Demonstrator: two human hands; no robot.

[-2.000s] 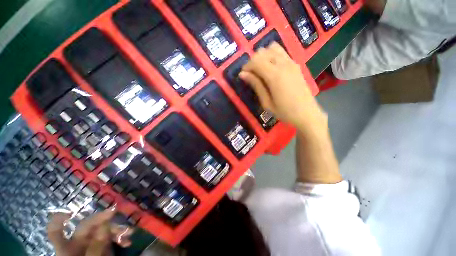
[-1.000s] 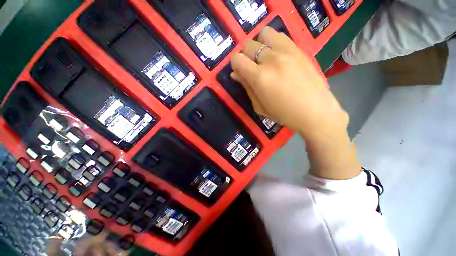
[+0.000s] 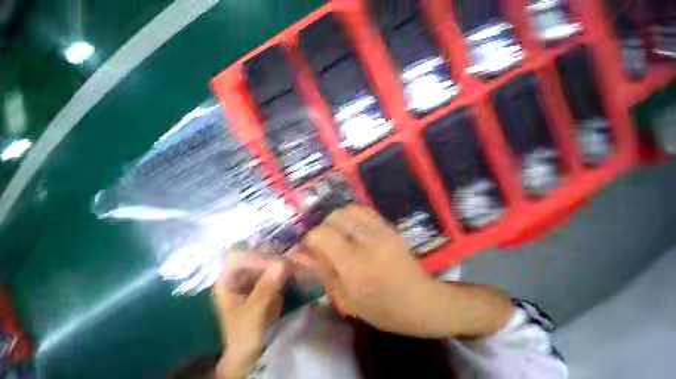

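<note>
My left hand [image 3: 250, 296] and my right hand [image 3: 370, 259] are close together at the near left corner of the red phone tray [image 3: 412, 133]. A clear carrier sheet [image 3: 200, 174] with rows of small dark pieces lies over the tray's left end and the green bench. My left fingertips are pinched at the sheet's near edge. My right fingers are curled beside them over the sheet; blur hides what they touch. Black mobile phones [image 3: 393, 181] with pale labels sit back side up in the tray pockets.
The green bench [image 3: 96, 274] has a pale line [image 3: 96, 100] curving along it. Part of another red object [image 3: 11, 322] shows at the lower left edge. More tray pockets with phones continue at the upper right. Grey floor [image 3: 623, 259] shows at the right.
The view has shifted left, so the tray appears further right. My right hand has left the phone in the near row and come beside my left hand at the carrier sheet.
</note>
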